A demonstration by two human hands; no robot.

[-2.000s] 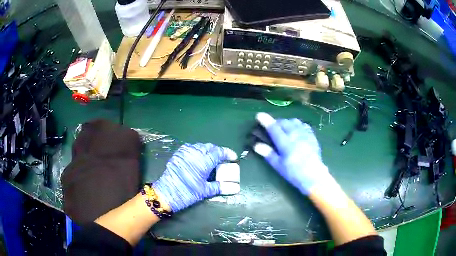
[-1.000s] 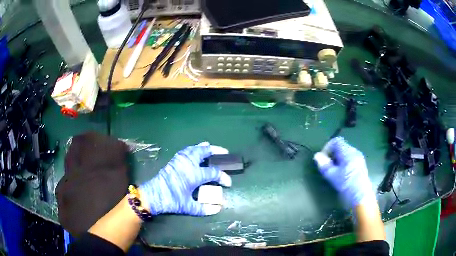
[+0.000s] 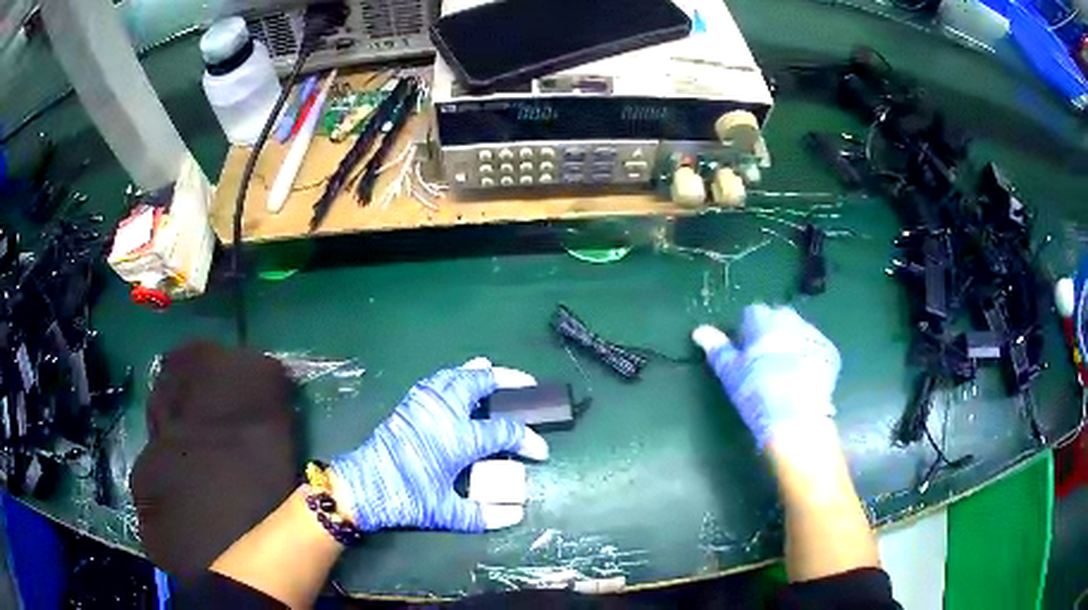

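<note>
My left hand (image 3: 436, 453), in a blue-white striped glove with pale fingertips, holds a black power adapter (image 3: 544, 406) between thumb and fingers. The white mains socket (image 3: 496, 483) lies just below it, also within that hand's fingers. The adapter's bundled DC output cable (image 3: 600, 344) lies on the bench to the right. My right hand (image 3: 782, 367), gloved, is at the cable's far end, thumb and fingers pinched there; the plug itself is hidden or too small to see.
The instrument (image 3: 597, 131) with two cream terminals (image 3: 706, 185) sits on a wooden board (image 3: 358, 221). Adapter piles lie at left (image 3: 48, 322) and right (image 3: 954, 262). A dark cloth or cap (image 3: 221, 447) is left of my forearm. A small cable bundle (image 3: 813, 260) lies behind my right hand.
An adapter has come into my left hand beside the socket. My right hand moved right, then slightly back left and up. The view has shifted, so the instrument appears further left.
</note>
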